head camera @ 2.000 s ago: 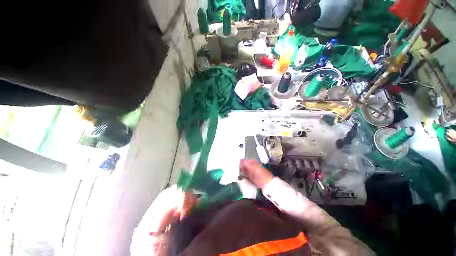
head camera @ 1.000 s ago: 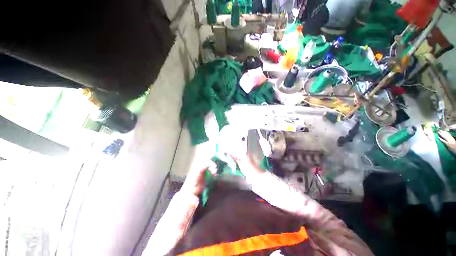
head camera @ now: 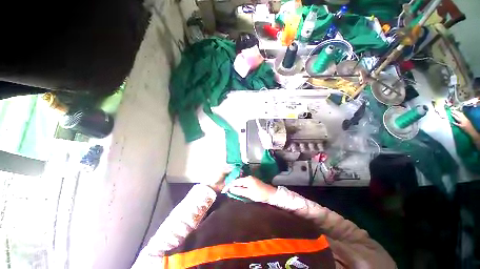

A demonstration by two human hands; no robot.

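Note:
My left hand (head camera: 218,182) and my right hand (head camera: 249,188) are close together at the table's front edge, above the brown apron. Both hold a green fabric piece (head camera: 235,174) between their fingers; the left is partly hidden by fabric and the right hand. A narrow green band (head camera: 231,143) runs from the hands up over the white table to the green fabric pile (head camera: 208,73) by the wall. Another green piece (head camera: 269,167) lies at the left end of the overlock machine (head camera: 302,135), right of my hands. No tool can be made out in the fingers.
Green thread cones (head camera: 322,59) and a dark cone (head camera: 290,55) stand behind the machine. An orange bottle (head camera: 290,29) is farther back. A clear plastic cover (head camera: 363,137) lies right of the machine. The wall (head camera: 138,131) is close on the left. Another person's hand (head camera: 463,122) shows at far right.
The hands have moved together down to the table's front edge, over the apron. The green band now stretches from them to the pile. The camera view has shifted, showing more apron.

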